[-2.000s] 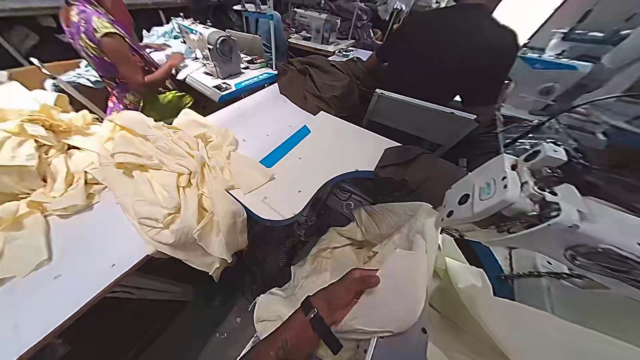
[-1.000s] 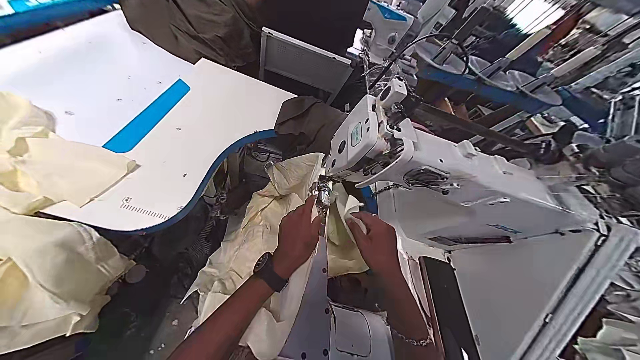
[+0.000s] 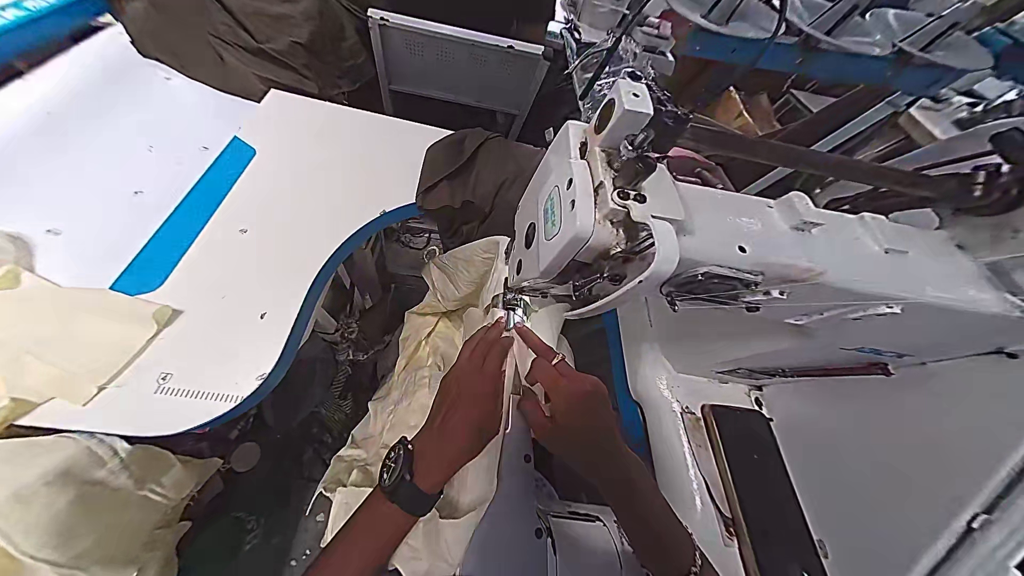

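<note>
Cream fabric (image 3: 400, 400) hangs over the narrow arm of a white industrial sewing machine (image 3: 560, 208), its upper part under the needle area. My left hand (image 3: 472, 392), with a black wristwatch, lies on the fabric with its fingertips just in front of the metal presser foot (image 3: 514, 310). My right hand (image 3: 568, 400), wearing a ring, is at the right side of the fabric, its index finger pointing to the foot and its thumb by the fabric edge. Whether the fingers pinch the cloth is hard to tell.
A white worktable (image 3: 352, 152) with a curved blue edge stands at left, bearing cream fabric pieces (image 3: 72, 336). Dark brown cloth (image 3: 480, 176) lies behind the machine head. A smartphone (image 3: 760, 488) rests at lower right. Another person's hand (image 3: 696, 168) shows behind the machine.
Two seconds ago one hand held the cream fabric left of the machine; now both hands are on it at the presser foot. The view has swung toward the machine.
</note>
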